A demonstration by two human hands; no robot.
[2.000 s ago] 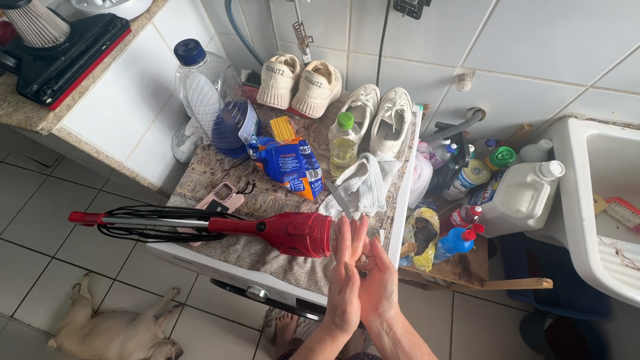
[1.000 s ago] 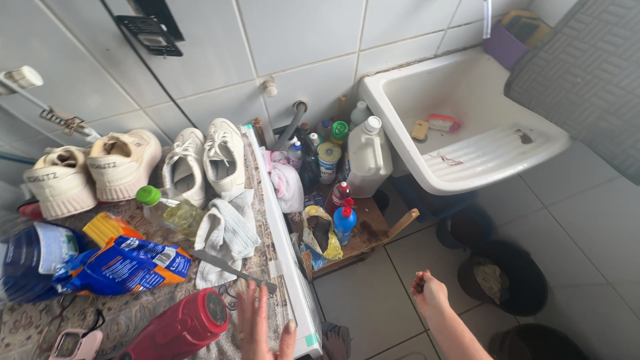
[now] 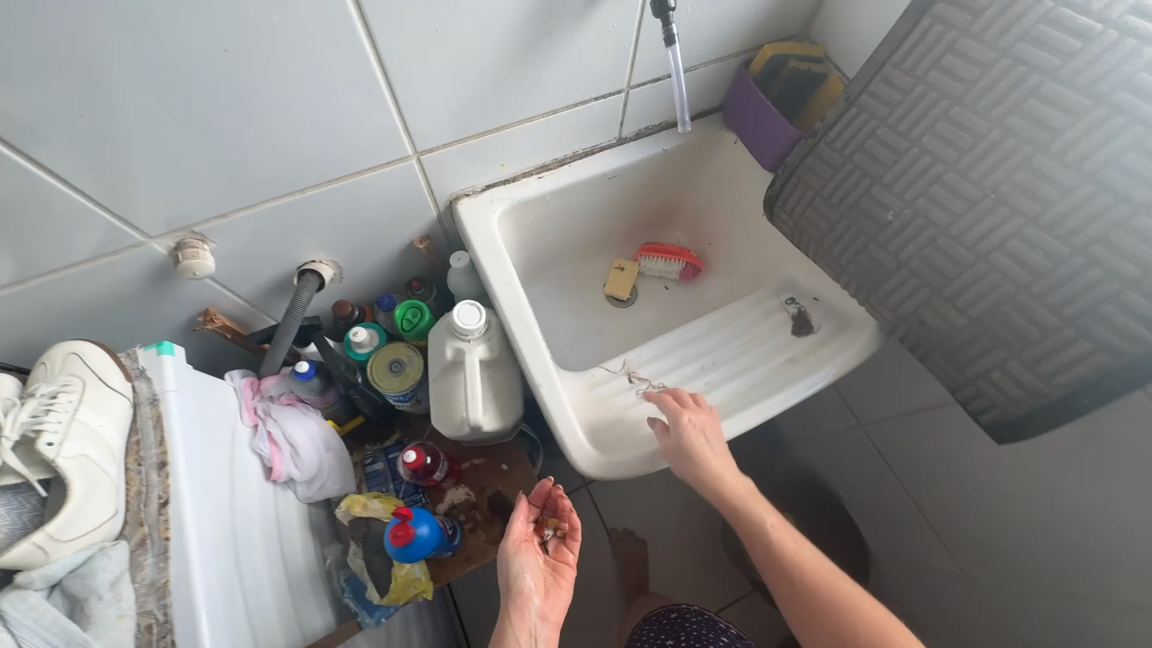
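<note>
My left hand point(image 3: 540, 549) is cupped palm up below the sink's near left corner, with small brownish bits of debris point(image 3: 548, 531) in the palm. Over the ribbed washboard part of the white laundry sink point(image 3: 576, 432), my right hand point(image 3: 688, 432) reaches with fingertips at some thin brown strands point(image 3: 641, 380); whether it pinches any cannot be told. A dark clump point(image 3: 799, 320) lies farther right on the ribs. In the basin, a yellow soap bar point(image 3: 621, 279) rests by the drain, touching or close to a red scrub brush point(image 3: 668, 261) with white bristles.
Left of the sink stand a white jug point(image 3: 474, 378), several bottles and a blue bottle with red cap point(image 3: 419, 535). White shoes point(image 3: 81, 441) sit on the washing machine point(image 3: 216, 504). A purple sponge holder point(image 3: 760, 117) and a grey textured mat point(image 3: 981, 180) are at right, below a tap tube point(image 3: 677, 81).
The view has swung right toward the sink. My right hand has moved onto the washboard ribs. My left hand, earlier beside the red appliance, is now cupped near the sink.
</note>
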